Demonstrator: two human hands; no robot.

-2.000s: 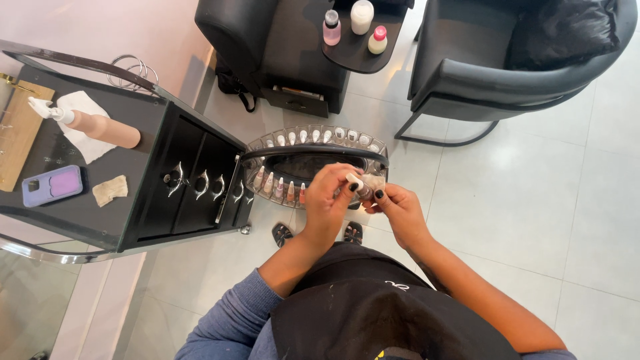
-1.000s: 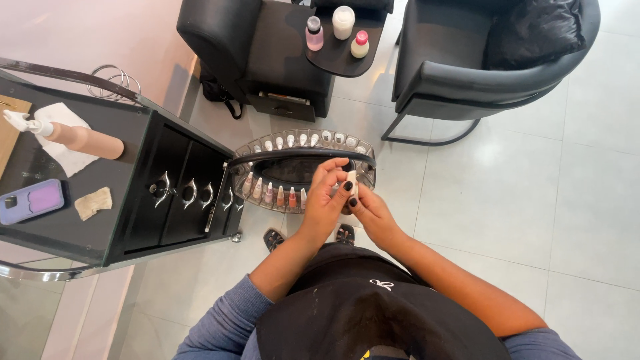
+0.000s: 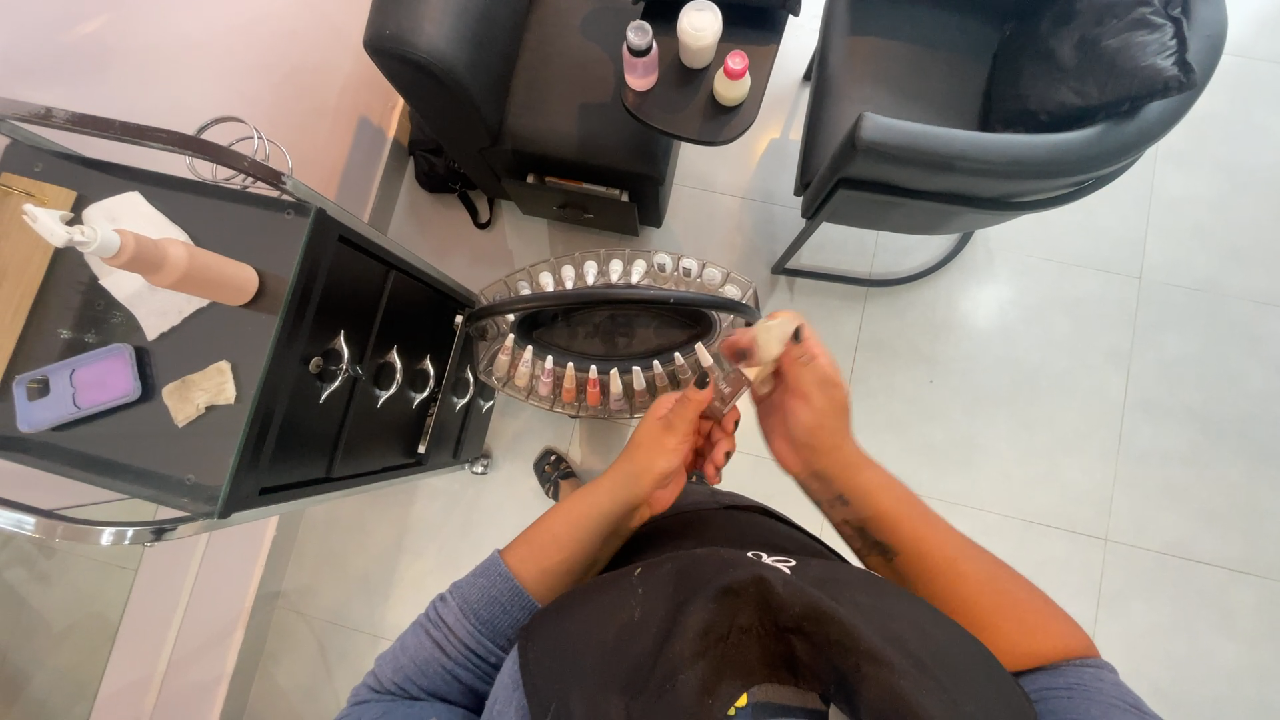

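My left hand (image 3: 675,445) is at the near right edge of an oval clear rack (image 3: 490,372) with a black handle (image 3: 600,298). Its fingers are curled at a clear nail polish bottle or rack compartment there; which one cannot be told. My right hand (image 3: 800,400) is raised just right of it, shut on a crumpled off-white cloth or pad (image 3: 774,340), blurred. Nail polish bottles (image 3: 593,386) with pale pointed caps line the rack's near side, and more white-capped bottles (image 3: 615,270) stand along its far side.
A black trolley (image 3: 270,400) at left holds a pink pump bottle (image 3: 185,264), a white towel (image 3: 140,300), a purple phone (image 3: 78,387) and a beige cloth piece (image 3: 199,392). Several bottles stand on a small black tray (image 3: 690,125). A black armchair (image 3: 960,170) is at upper right.
My hands were together over the rack's right end; now they are apart, the right one raised to the right with the pale cloth or pad.
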